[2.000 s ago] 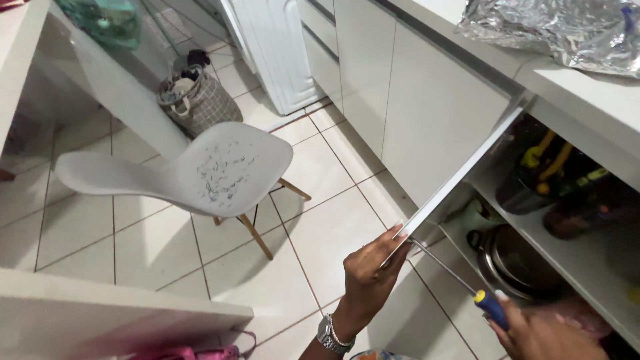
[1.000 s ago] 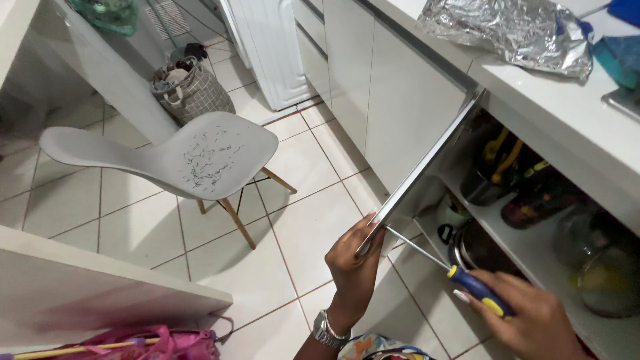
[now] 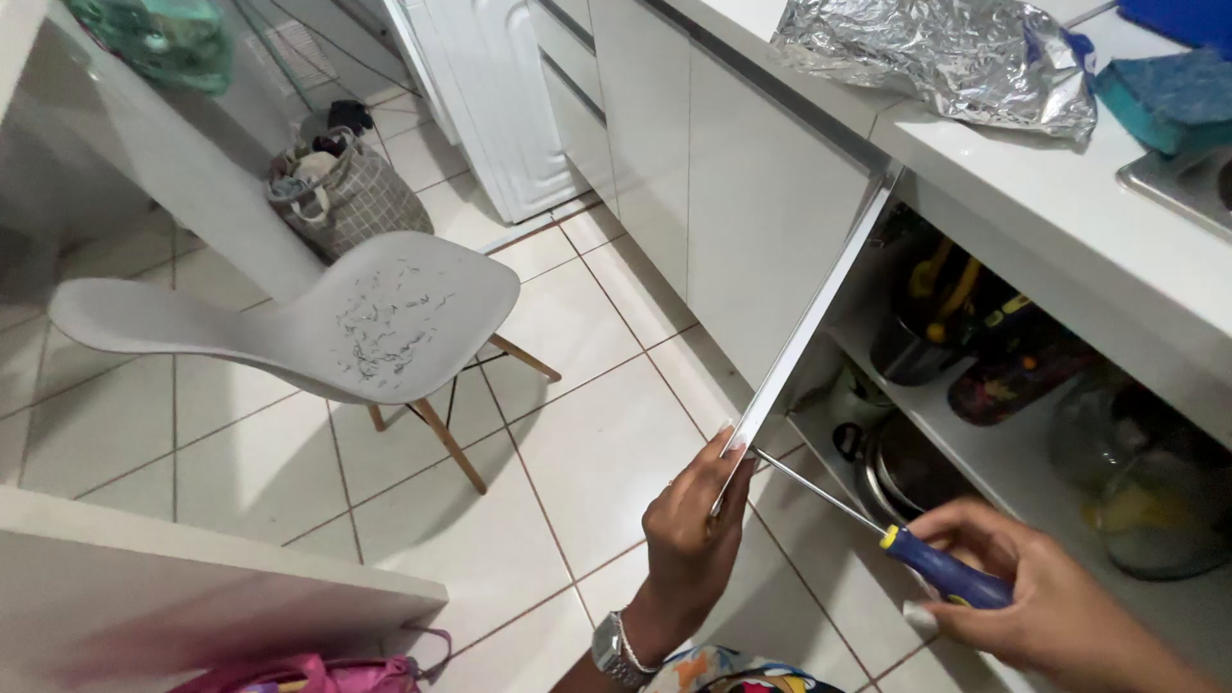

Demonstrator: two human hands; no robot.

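My left hand [image 3: 695, 515], with a watch on its wrist, grips the near edge of the white cabinet door [image 3: 804, 322], which stands open. In my right hand [image 3: 1030, 597] is a screwdriver [image 3: 948, 570] with a blue and yellow handle. Its long metal shaft points up and left, and the tip is at the inner side of the door beside my left fingers. The exact contact of the tip is hidden. Behind the door the cabinet shelf [image 3: 972, 448] holds a dark container [image 3: 914, 337] with yellow-handled things, and a metal pot [image 3: 910, 472] sits below.
Crumpled aluminium foil [image 3: 953, 63] and a blue sponge [image 3: 1169, 96] lie on the white countertop [image 3: 1049, 183]. A grey chair [image 3: 404, 313] with wooden legs stands at left, before a laundry basket [image 3: 351, 192]. A pink bag [image 3: 318, 674] is at the bottom left, by a white panel [image 3: 212, 577].
The screwdriver stays in my right hand while its handle and fingers have shifted in angle. My left hand keeps its hold on the door edge. The view has shifted somewhat.
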